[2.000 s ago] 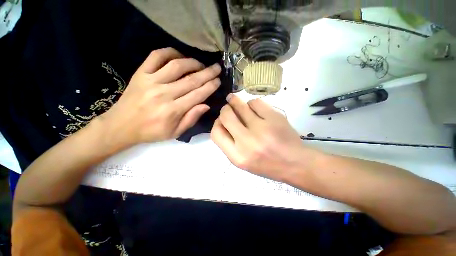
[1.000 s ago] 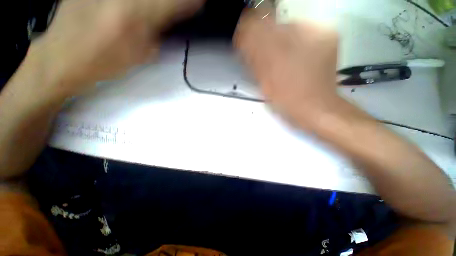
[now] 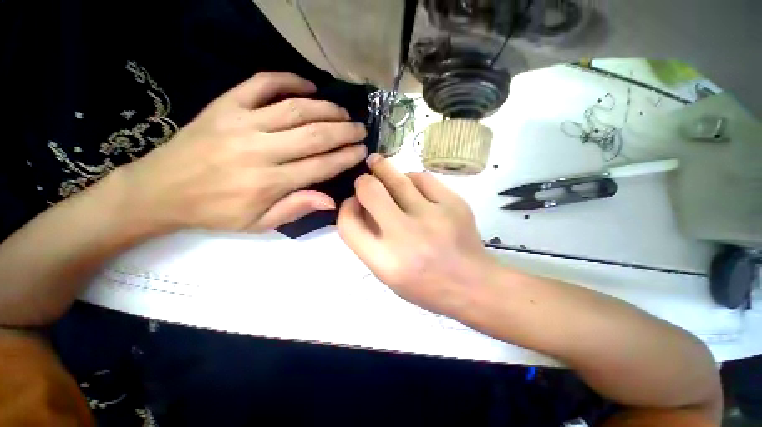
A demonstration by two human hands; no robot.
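Note:
A black garment piece with cream embroidery (image 3: 196, 54) lies on the white machine table, left of the needle. My left hand (image 3: 251, 158) lies flat on it, fingers pointing to the presser foot (image 3: 384, 104). My right hand (image 3: 414, 221) is curled just below the foot, with thumb and fingertips at the cloth's edge, pinching it. The cloth's edge runs under the foot. The ribbed cream knob (image 3: 456, 147) is right of the foot, below black stacked rings (image 3: 466, 90).
Black thread snips (image 3: 560, 193) lie right of the knob, with a white-handled tool (image 3: 643, 168) beside them. Loose dark thread (image 3: 600, 129) lies above them. The pale machine head (image 3: 627, 33) hangs overhead. Black embroidered cloth (image 3: 276, 379) is below the white table's front edge (image 3: 334, 321).
A second ago both hands were blurred and higher in the picture, with the needle area out of sight. Now the view is tilted back up and both hands are on the cloth by the foot.

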